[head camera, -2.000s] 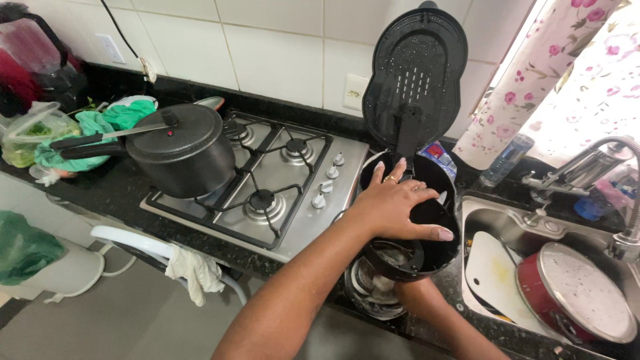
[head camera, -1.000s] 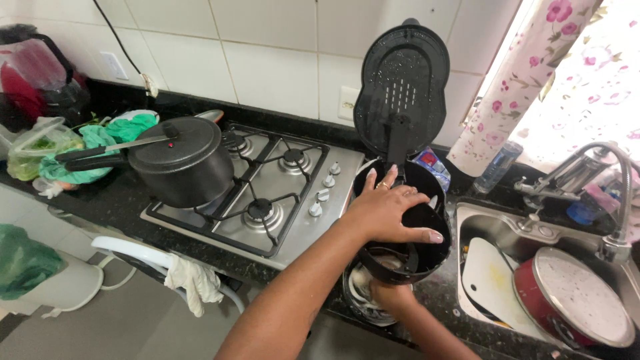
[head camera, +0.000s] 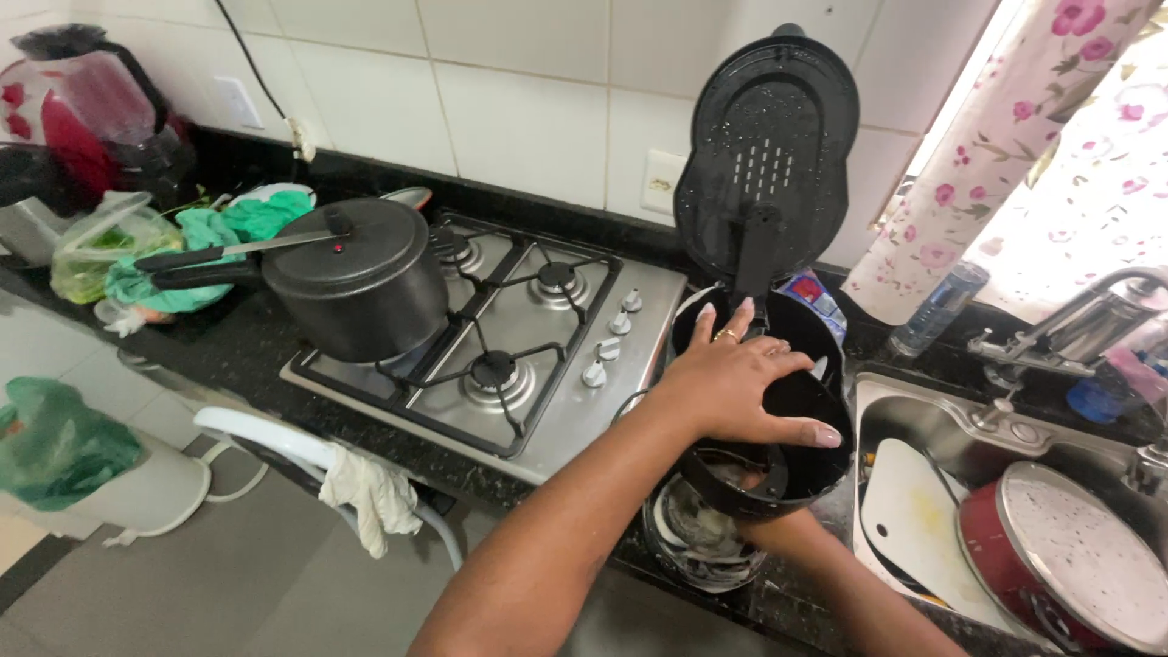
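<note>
A black appliance (head camera: 821, 401) with a raised, perforated lid (head camera: 771, 137) stands on the counter right of the stove; it looks like a coffee maker or fryer. My left hand (head camera: 744, 383), with a ring, lies spread over its open top, fingers apart, the fingertips near the lid's hinge. Low under the front rim is my right hand (head camera: 776, 529), mostly hidden by the black body; its fingers show dimly through a round opening. Just below, a clear, wet-looking round vessel (head camera: 703, 538) sits at the counter's front edge. Whether the right hand grips anything is hidden.
A black pressure cooker (head camera: 360, 278) with a knife (head camera: 246, 248) across its lid stands on the gas stove (head camera: 566, 429). At right, the sink (head camera: 876, 388) holds a white cutting board (head camera: 912, 520) and a red pan (head camera: 995, 547). A chair (head camera: 265, 438) with white gloves (head camera: 370, 497) stands before the counter.
</note>
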